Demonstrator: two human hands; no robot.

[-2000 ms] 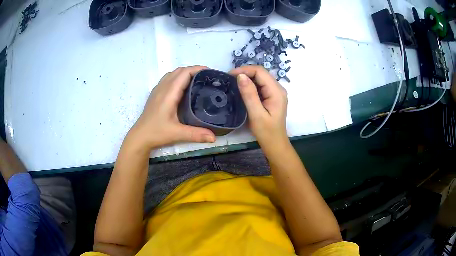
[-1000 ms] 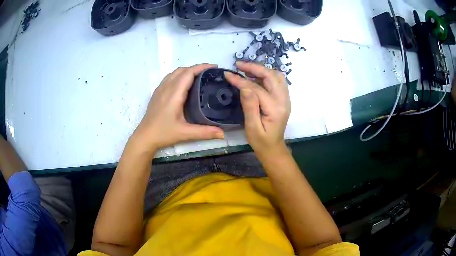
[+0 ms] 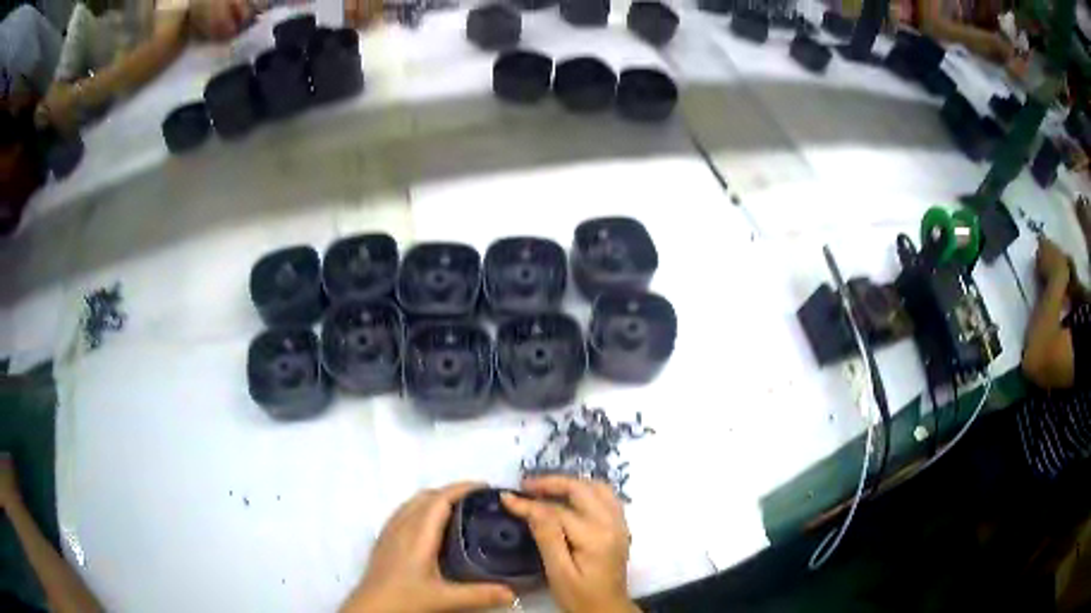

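A black housing (image 3: pixel 503 541) stands open side up on the white paper or just above it, at the bottom centre. My left hand (image 3: pixel 419 560) is wrapped around its left side, with the thumb at the near side. My right hand (image 3: pixel 577 539) is at its right side, with fingertips over the rim and inside the top right part. Whether the right fingers hold a small part cannot be told. A pile of small dark levers (image 3: pixel 586 448) lies just beyond my right hand.
Two rows of black housings (image 3: pixel 448 363) stand beyond the pile. More housings (image 3: pixel 585 84) stand across the table. Black boxes with cables (image 3: pixel 948 314) and a green reel (image 3: pixel 950 236) are at right. Other people's arms (image 3: pixel 132 62) show at the edges.
The view has tilted up, so the hands and housing sit lower and the far table shows. My right fingertips have moved from the rim into the housing; the left hand still holds it.
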